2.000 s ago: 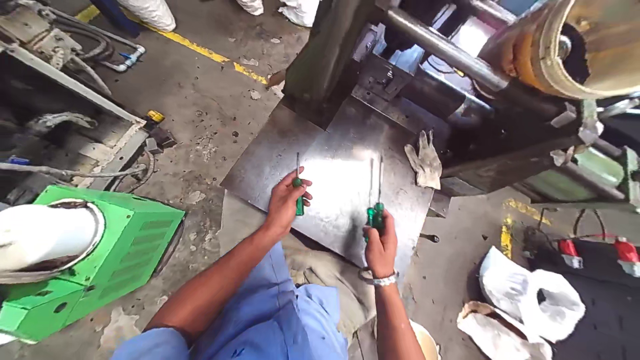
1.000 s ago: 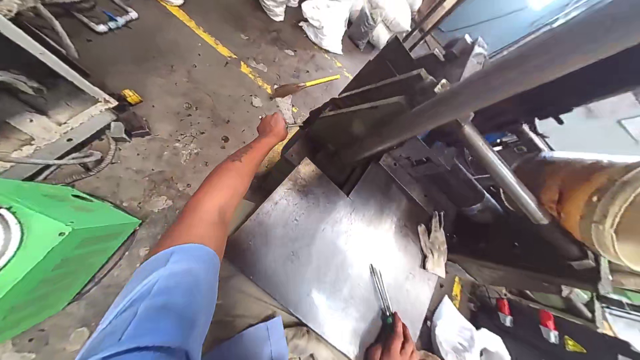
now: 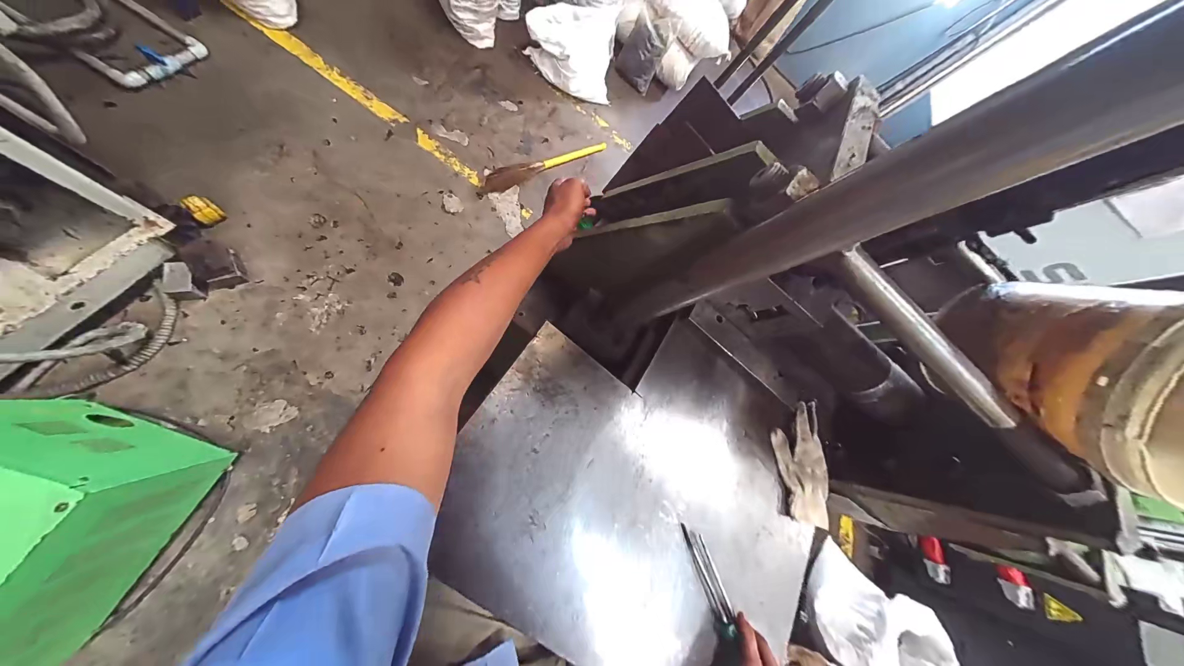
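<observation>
My left hand [image 3: 568,211] reaches far forward to the edge of the dark steel machine frame [image 3: 661,227], its fingers closed round a green handle, of which only a bit shows; the rest of that tool is hidden. At the bottom edge my right hand [image 3: 754,645] grips the green handle of screwdrivers [image 3: 710,578], whose thin metal shafts lie close together over the shiny metal plate [image 3: 555,518]. A worn work glove [image 3: 803,467] rests on the plate's right side, near the machine.
A broom with a yellow handle [image 3: 572,155] lies on the floor beyond my left hand. White sacks [image 3: 578,46] stand at the back. A green metal cabinet [image 3: 102,499] is at left; a thick steel bar [image 3: 879,157] crosses the right side, above a brownish cylinder [image 3: 1064,370].
Two seconds ago both hands were above the plate, each with a green-handled tool. My left hand has since moved forward to the machine's edge. The view has shifted.
</observation>
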